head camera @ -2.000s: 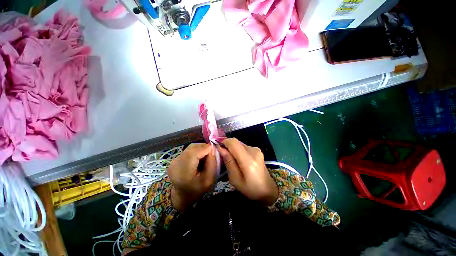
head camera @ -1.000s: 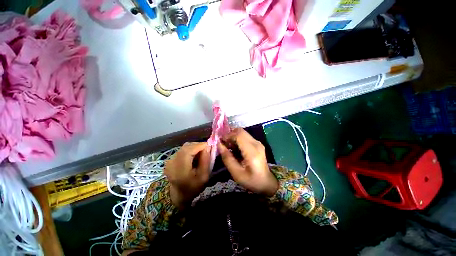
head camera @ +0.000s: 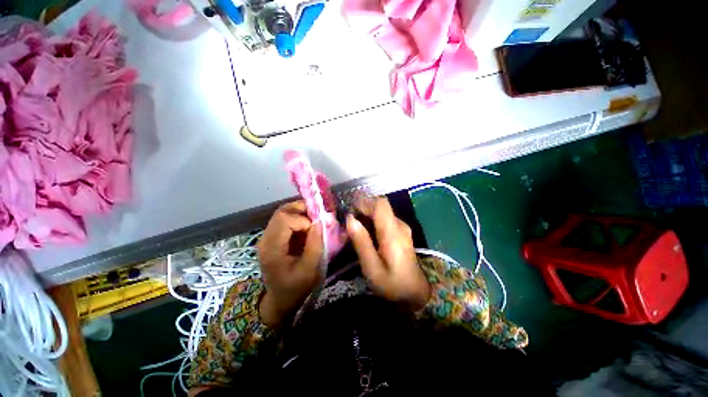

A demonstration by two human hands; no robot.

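Observation:
A pink fabric band [head camera: 307, 180] points up from my left hand [head camera: 291, 252] over the table's front edge. My left hand is shut on its lower part. A white elastic or cord [head camera: 324, 246] runs down from the band past my left fingers. My right hand [head camera: 388, 252] is just right of the band, its thumb and fingers curled. A small dark, blurred shape shows at its fingertips; whether it holds a tool is unclear.
Pink pieces heap [head camera: 66, 139] at left; more pink cloth [head camera: 427, 54] lies right of the machine's needle area [head camera: 279, 35]. A dark phone [head camera: 551, 68] lies at right. White cords [head camera: 221, 271] hang below the table; a red stool [head camera: 613, 267] stands right.
The band's upper end has tilted left, and the white strand now shows along my left fingers. My right fingertips have moved off the band, and a dark blurred shape shows there.

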